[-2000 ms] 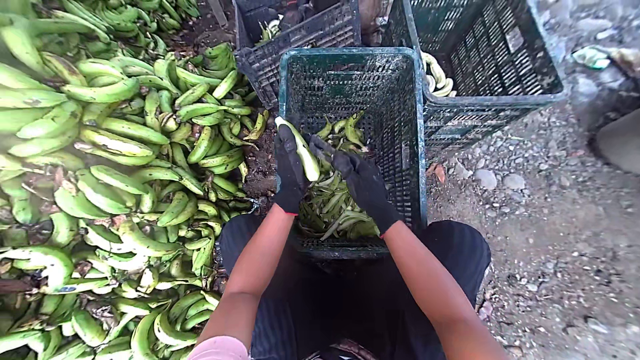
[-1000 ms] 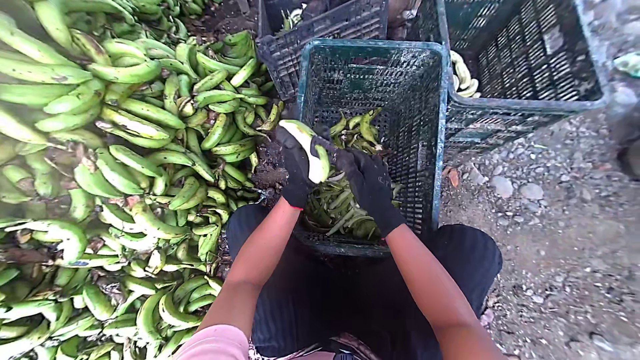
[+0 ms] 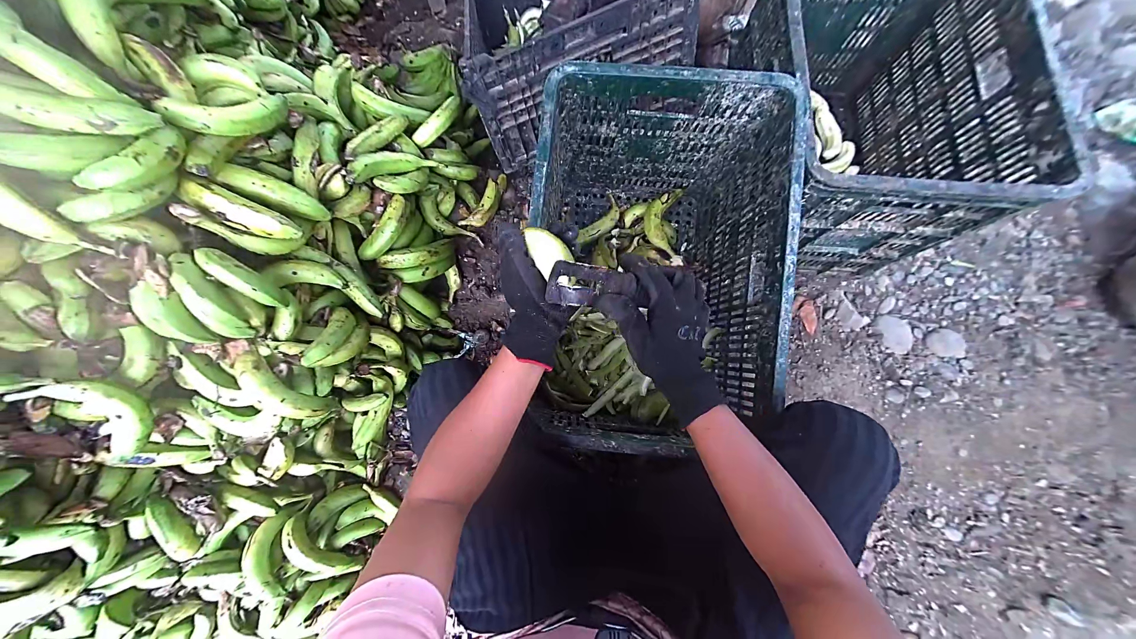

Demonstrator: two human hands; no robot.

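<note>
Both hands wear dark gloves above a green plastic crate [image 3: 790, 355]. My left hand [image 3: 531, 302] is closed around a partly peeled green plantain [image 3: 546, 251], whose pale flesh shows at its upper end. In my right hand [image 3: 667, 324] is a peeler-like tool [image 3: 590, 284] with a flat, slotted head, which lies against or just beside the plantain. Green peel strips [image 3: 603, 364] and several small green-yellow plantains [image 3: 655, 224] lie inside the crate below the hands. The glove hides most of the tool's handle.
A large heap of green plantains [image 3: 240, 293] covers the ground at the left. A dark crate [image 3: 586, 67] stands behind the green one. Another green crate [image 3: 941, 186] at the right holds peeled plantains [image 3: 830, 138]. Gravel and stones [image 3: 895, 335] lie at the right.
The tool's slotted head now shows between my hands, where it was not plain before. My left hand has lowered the plantain's upper end; the view has shifted slightly.
</note>
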